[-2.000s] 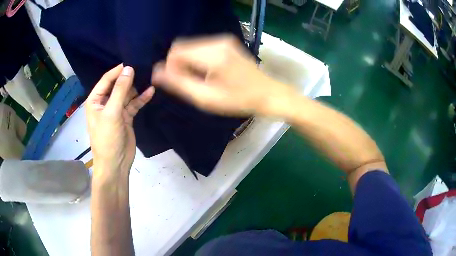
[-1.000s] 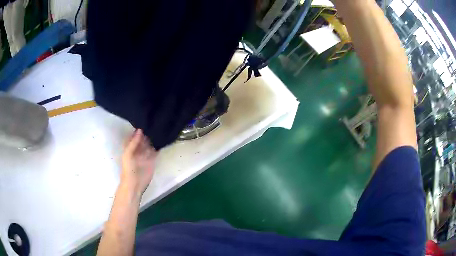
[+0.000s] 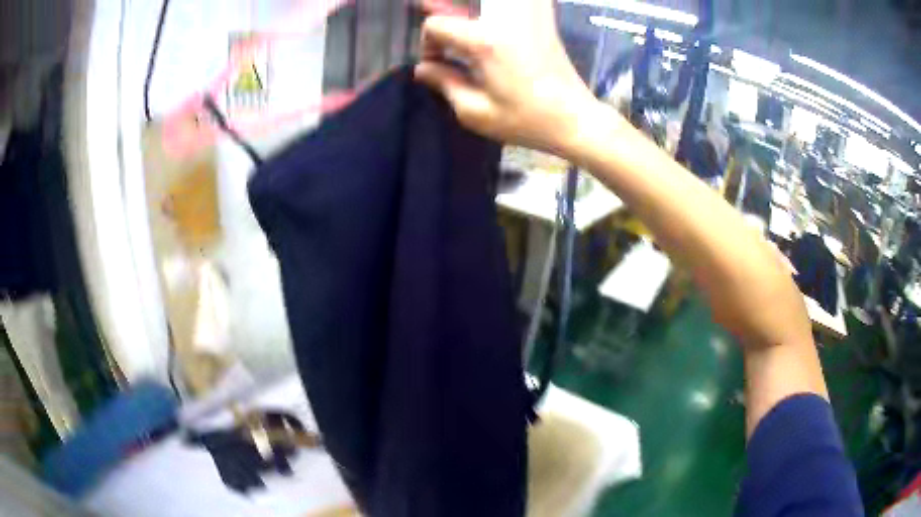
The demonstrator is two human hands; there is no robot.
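Observation:
The dark navy garment hangs upright in front of me, held up by its top edge and blurred in places. My right hand is raised at the top middle, its fingers closed on the garment's top edge. A pink clothes hanger shows blurred at the garment's upper left, with a dark strap or loop running from it to the garment's corner. I cannot tell how the hanger is held. My left hand is not in view. The iron does not show.
The white pressing table lies below, scorched tan near the garment. Dark scraps and the blue padded board are at lower left. A hose rises behind the garment. Other tables stand on the green floor at right.
The garment has been lifted higher and my view has tilted up. My right hand has come back into view, gripping its top. My left hand has left the picture. The pink hanger now shows.

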